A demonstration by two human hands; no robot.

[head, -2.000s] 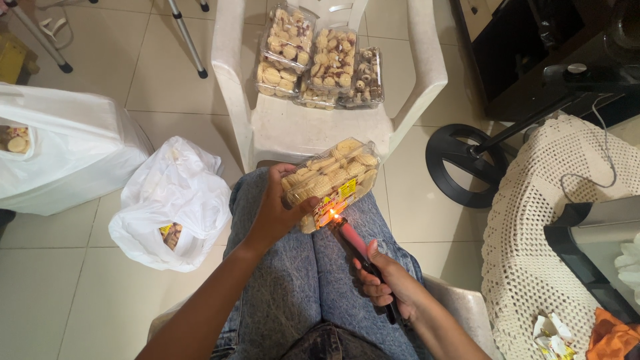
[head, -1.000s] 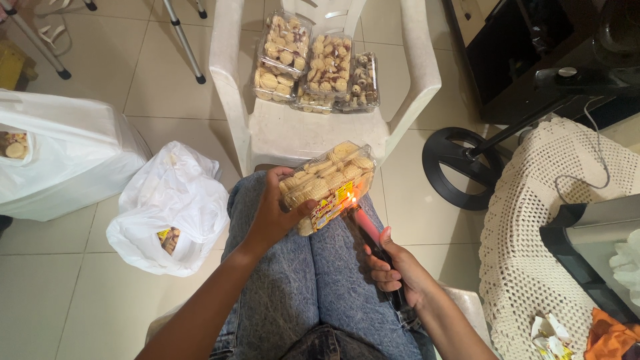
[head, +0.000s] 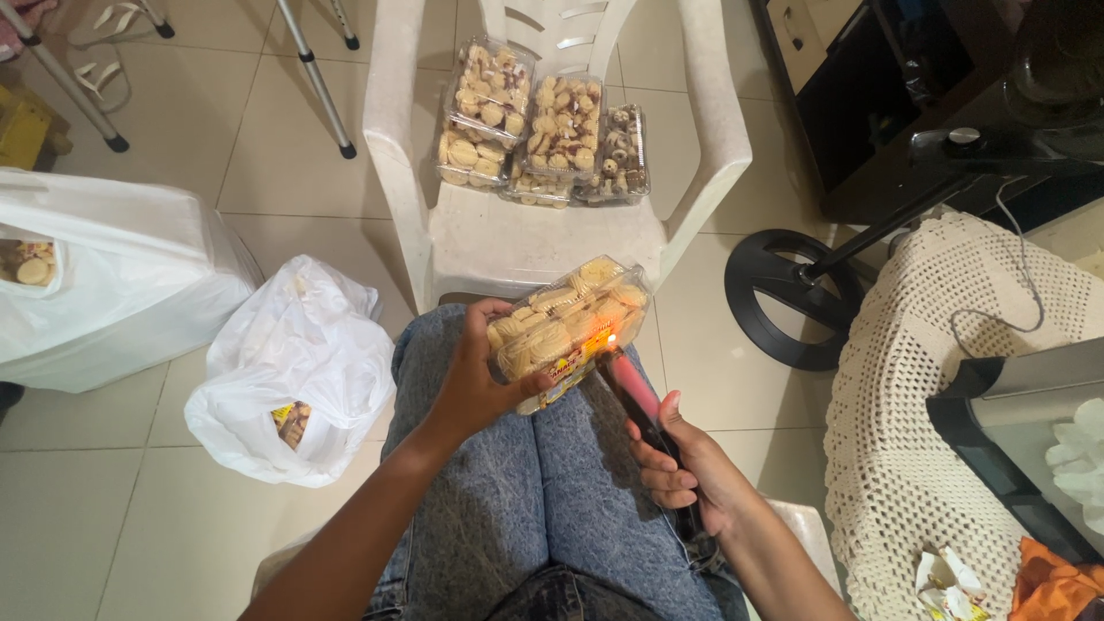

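A clear plastic clamshell box of cookies (head: 573,319) with a yellow and red label is tilted above my lap. My left hand (head: 483,371) grips its left end, thumb at the lower edge. In my right hand (head: 677,466) is a dark handheld tool with a pinkish front part (head: 634,384), perhaps a lighter or sealing tool; its exact kind cannot be told. A bright orange glow shows at its tip, against or very close to the label side of the box. Several similar cookie boxes (head: 561,125) lie stacked on the seat of a white plastic chair (head: 543,237) facing me.
White plastic bags (head: 297,371) with cookie packs inside stand on the tiled floor at the left. Metal legs with black feet (head: 319,86) are at the upper left. To the right are a round black stand base (head: 750,297) and a table with a crocheted cloth (head: 888,431).
The glowing tip has moved right along the label side of the box since the earliest frame. Both hands have kept their holds.
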